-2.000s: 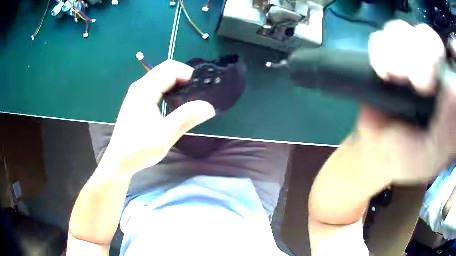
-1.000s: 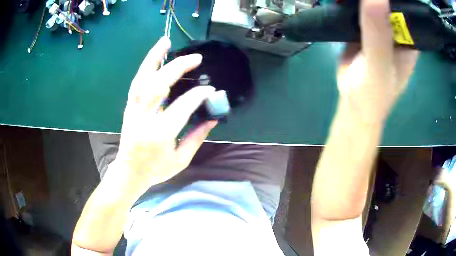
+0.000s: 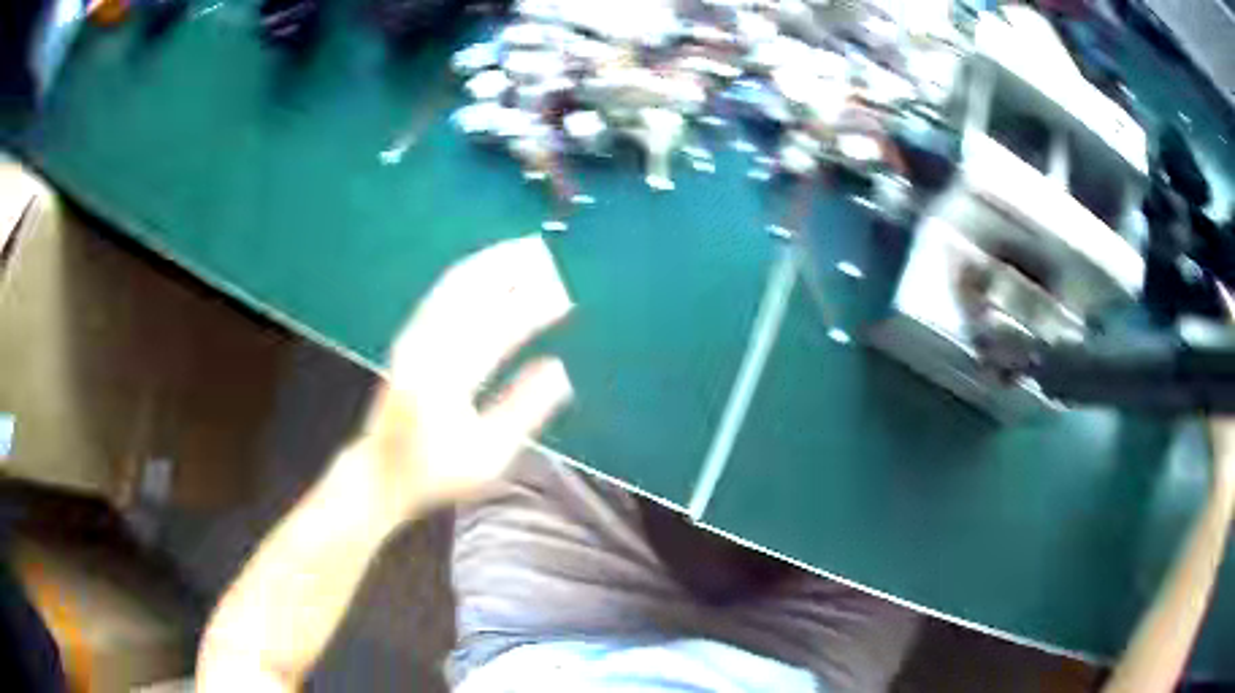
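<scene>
My left hand [image 3: 474,372] is blurred, over the front edge of the green bench top [image 3: 637,332]. Its thumb and fingers are apart, and nothing shows in it. The black electric screwdriver [image 3: 1131,376] lies level at the right, its nose at the metal mechanism of the grey-white feeder box [image 3: 948,291]. Its rear end is cut off by the picture's edge. My right forearm [image 3: 1181,609] rises at the right edge. My right hand is almost wholly outside the picture, so its grip cannot be seen.
A large heap of white-silver motors [image 3: 650,81] with wires and small plugs lies at the back. Blurred dark parts [image 3: 305,20] are at the back left. A pale seam line [image 3: 745,386] crosses the bench. Cardboard [image 3: 81,352] stands below at the left.
The view has swung left and tilted. The black housing and motor have gone from my left hand, which is now open. The screwdriver's nose is still at the feeder box.
</scene>
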